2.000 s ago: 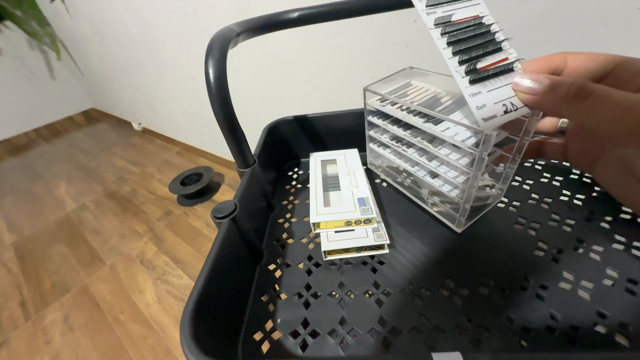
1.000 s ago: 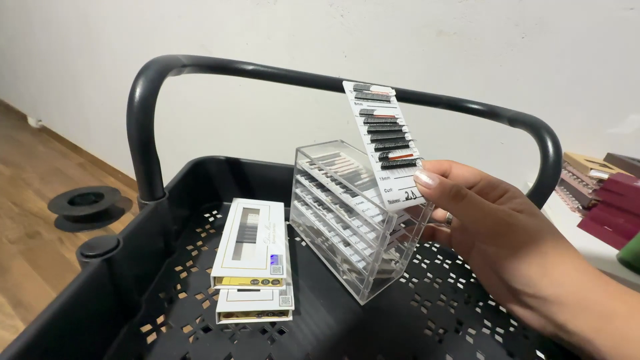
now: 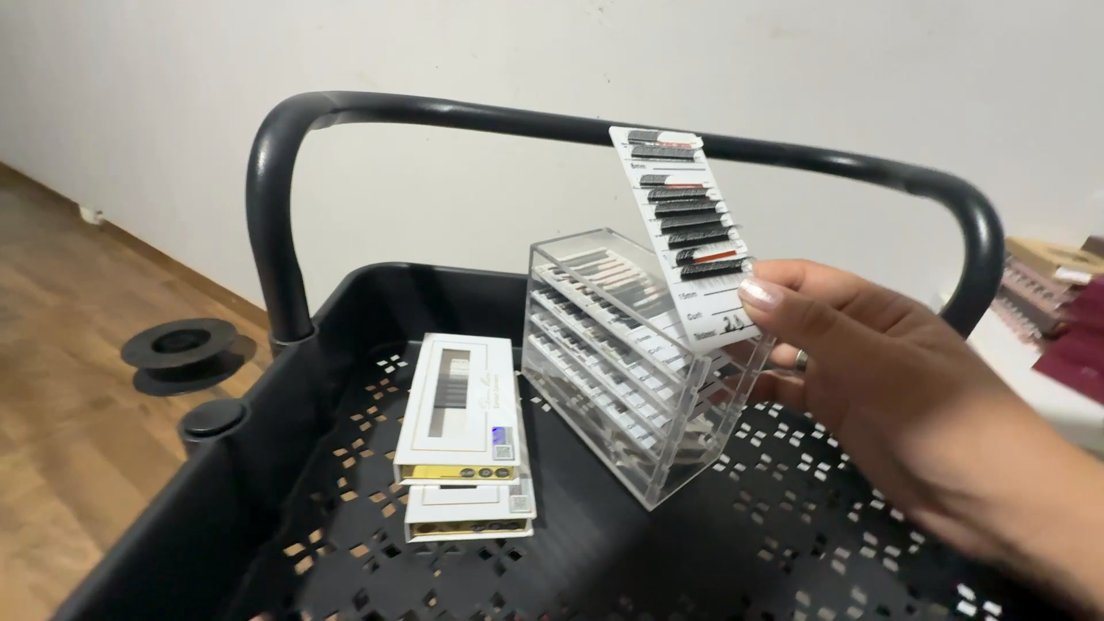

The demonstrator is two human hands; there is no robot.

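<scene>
My right hand, with a ring on one finger, pinches the lower end of a white card bearing rows of black lash extension strips. The card leans up and left above the right end of a clear acrylic box, and my lower fingers are behind that end. More lash cards lie on several levels inside the box. To its left, a white lash case with a window overlaps another white case. My left hand is out of view.
A black perforated plastic tray holds the box and cases. Its tubular handle arches behind them. A dark flanged disc sits outside the left rim. Pinkish boxes and a dark red item are at far right.
The view has shifted, bringing the handle and right side into sight. My right hand still holds the same card over the box's right end.
</scene>
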